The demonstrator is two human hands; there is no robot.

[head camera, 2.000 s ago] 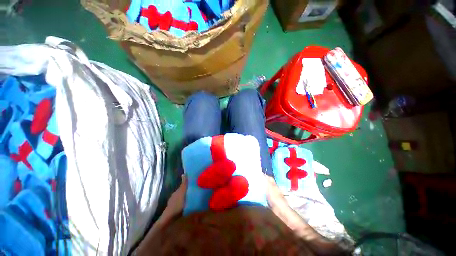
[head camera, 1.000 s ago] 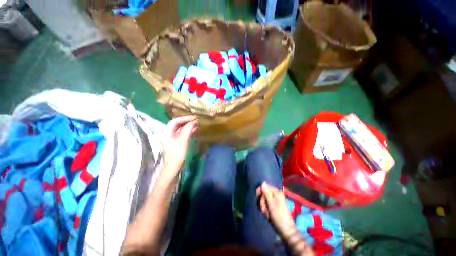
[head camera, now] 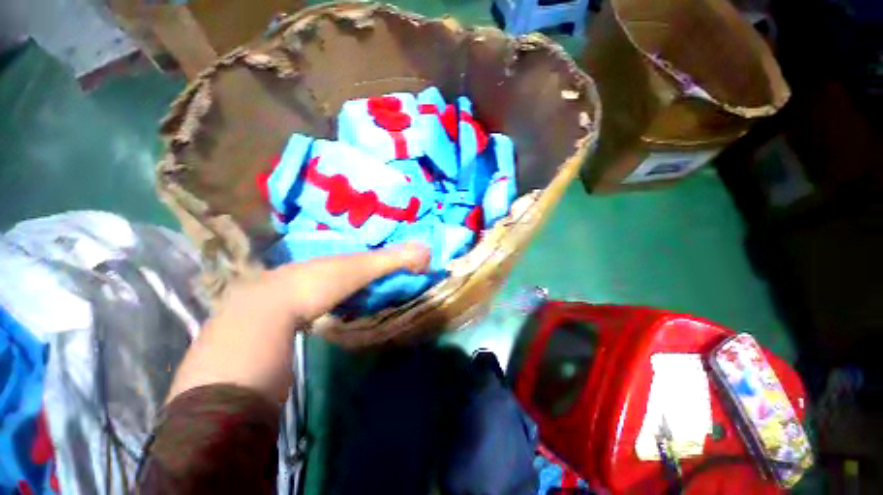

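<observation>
My left hand reaches over the near rim of the large brown carton, back of the hand up. Its fingers lie over light blue plush pieces with red bows and bands, heaped inside the carton. The fingertips are blurred, so I cannot tell whether they grip a piece. My right hand is not in view. A dark trouser leg shows at the bottom centre.
The red stool at lower right holds a paper slip, a pen and a patterned pencil case. The white woven sack stands at left with blue pieces. Another carton stands at back right.
The view has shifted towards the large carton. The plush piece held on the lap earlier is gone from there. My left hand has moved to the carton's inside; my right hand has left the view.
</observation>
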